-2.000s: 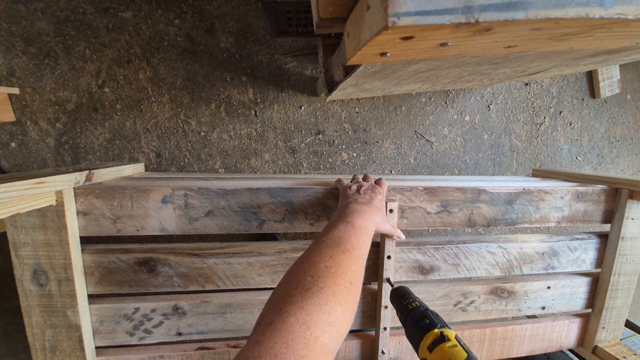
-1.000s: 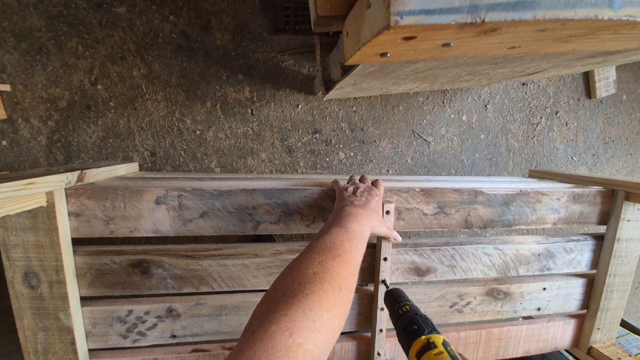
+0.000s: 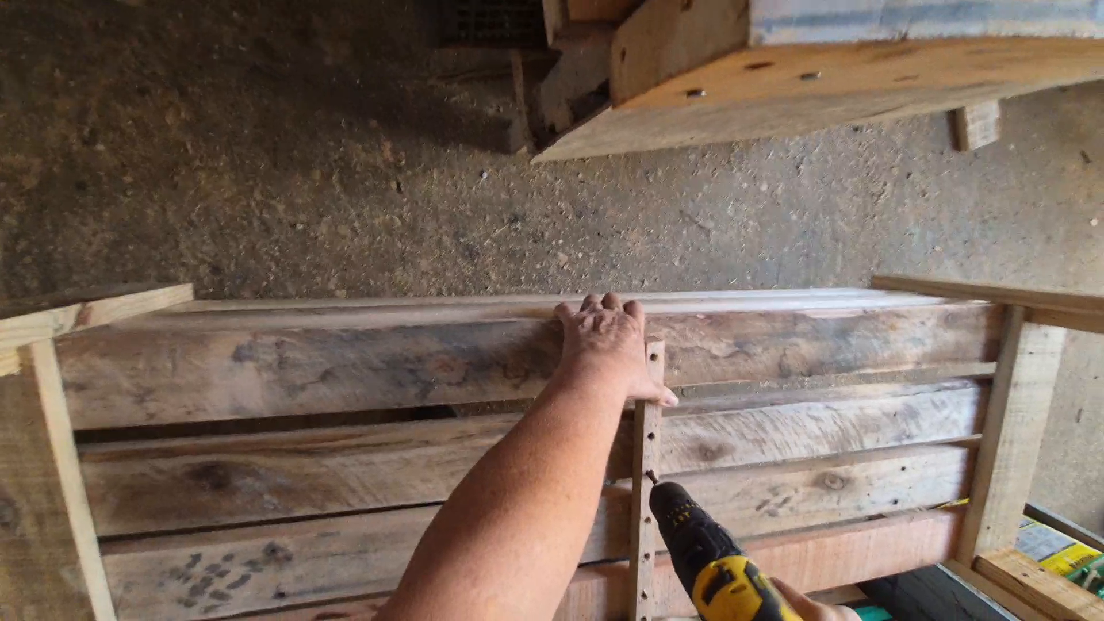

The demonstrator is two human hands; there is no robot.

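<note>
My left hand (image 3: 608, 345) presses on the top board (image 3: 293, 366) of a slatted wooden frame, its fingers over the upper edge and its thumb across a narrow wooden batten (image 3: 644, 509). The batten stands upright across the slats and has a row of holes. At the bottom, my right hand (image 3: 811, 604) is partly visible, holding a yellow and black cordless drill (image 3: 707, 552). The drill's bit meets the batten at one of the holes, below my left thumb. My left forearm hides part of the slats.
Wooden end posts stand at the left (image 3: 52, 483) and right (image 3: 1009, 431) of the frame. Beyond it, a large wooden piece (image 3: 828, 78) with metal fasteners sits over the rough floor (image 3: 345, 207), which is strewn with wood shavings. A small wood block (image 3: 977, 126) lies near that piece.
</note>
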